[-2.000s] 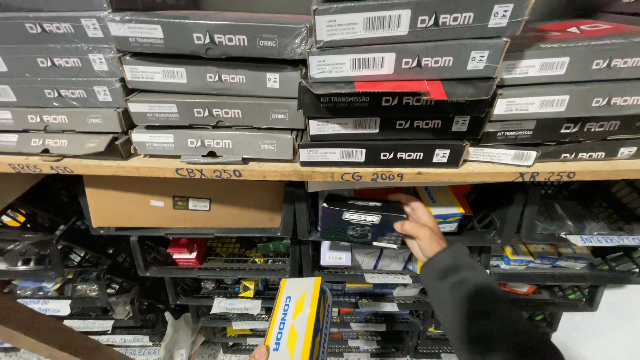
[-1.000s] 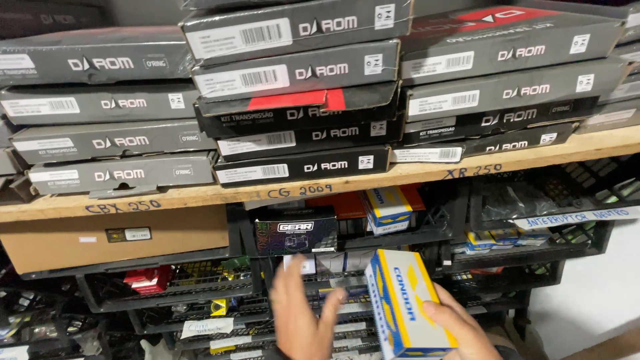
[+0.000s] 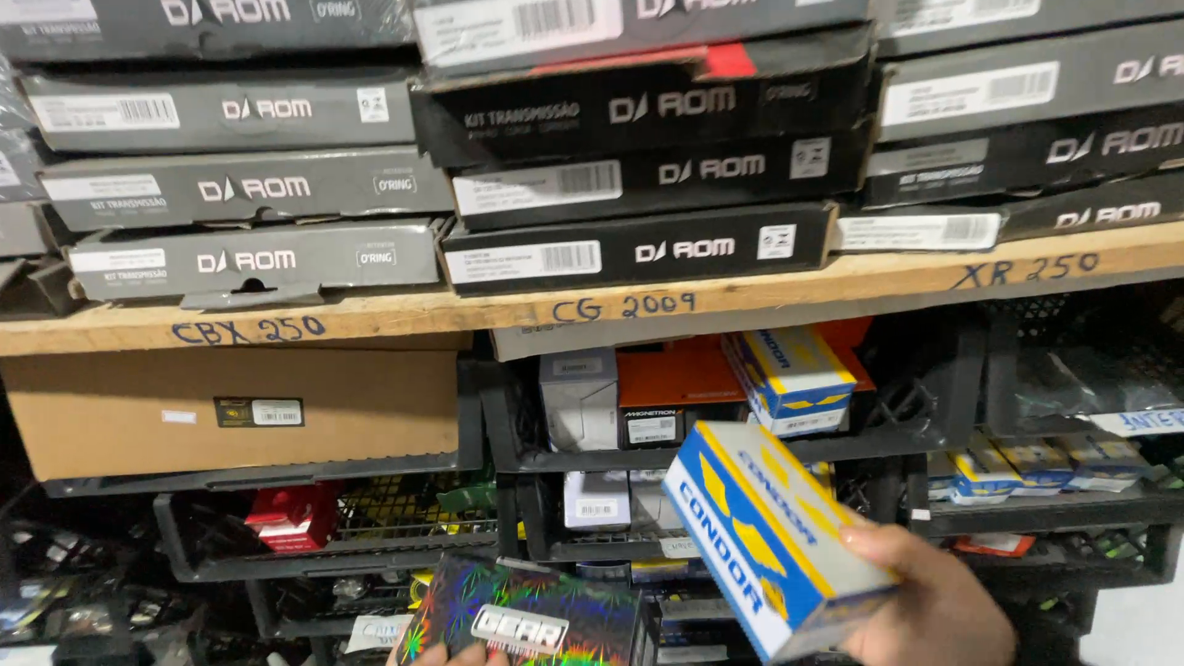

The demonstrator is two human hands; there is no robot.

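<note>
My right hand [image 3: 934, 592] holds a blue, white and yellow Condor box [image 3: 754, 536] by its near end, thumb on the upper face. The box is tilted in front of the black trays. At the bottom edge, the fingertips of my left hand [image 3: 462, 655] grip a dark, shiny box marked Gear [image 3: 532, 615]; the rest of that hand is out of view. Behind them, another Condor box [image 3: 800, 379] sits in the upper black tray, beside an orange and black Magnetron box [image 3: 661, 407] and a white box [image 3: 578, 398].
A wooden shelf [image 3: 370, 324] with handwritten markings carries stacks of Darom transmission kit boxes [image 3: 638, 250]. Below it are a brown cardboard box [image 3: 111, 407], a red box [image 3: 291, 513] and black trays [image 3: 573, 460]. Small blue and yellow boxes [image 3: 1017, 467] lie in a tray at right.
The Condor box has passed from my left hand to my right hand. The Gear box has left the upper tray and is now low in view in my left hand.
</note>
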